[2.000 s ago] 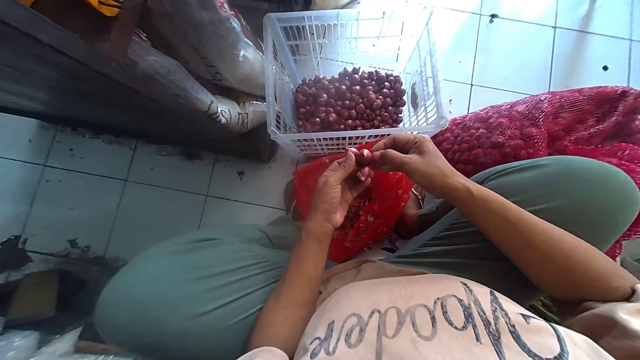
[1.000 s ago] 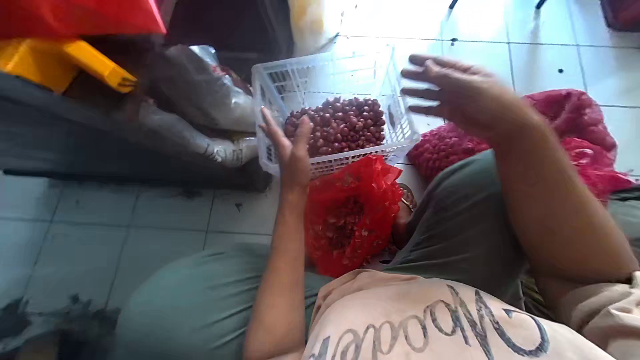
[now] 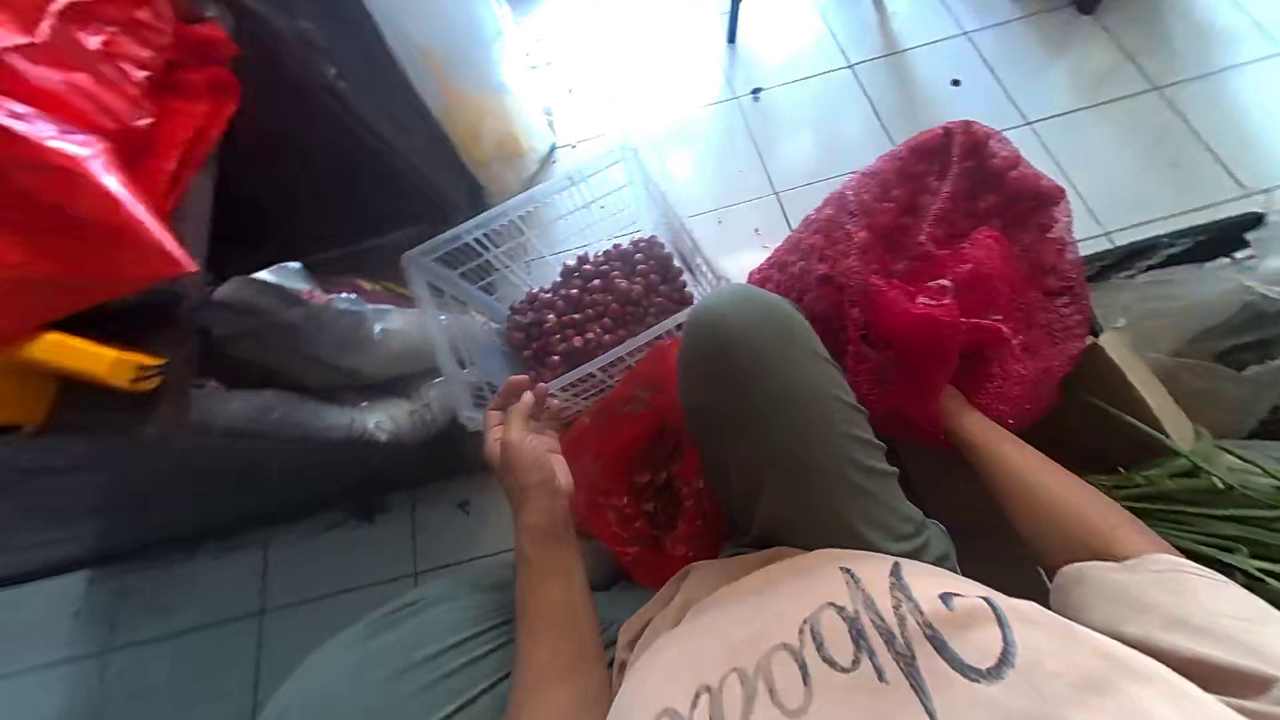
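Note:
My left hand (image 3: 528, 440) is at the near corner of a white plastic crate (image 3: 590, 385), fingers slightly curled and apart, with nothing seen in it. Shallots (image 3: 600, 305) fill part of the crate. Just right of that hand, a red plastic bag (image 3: 640, 470) with dry skins inside lies between my legs. My right hand is hidden inside the mouth of a pink-red mesh sack (image 3: 960, 280) full of shallots; only the forearm shows, so its grip cannot be seen.
Green leafy stalks (image 3: 1200, 500) and a cardboard box (image 3: 1145, 390) are at the right. Filled clear plastic bags (image 3: 320, 340) lie left of the crate. A red plastic sheet or bag (image 3: 80, 170) and a yellow object (image 3: 90, 362) are at the upper left. My raised knee stands between crate and sack.
My right hand has moved from above the sack's near side into the mesh sack. Two seconds ago both hands were together, holding a shallot above the red bag. The view has turned to the right.

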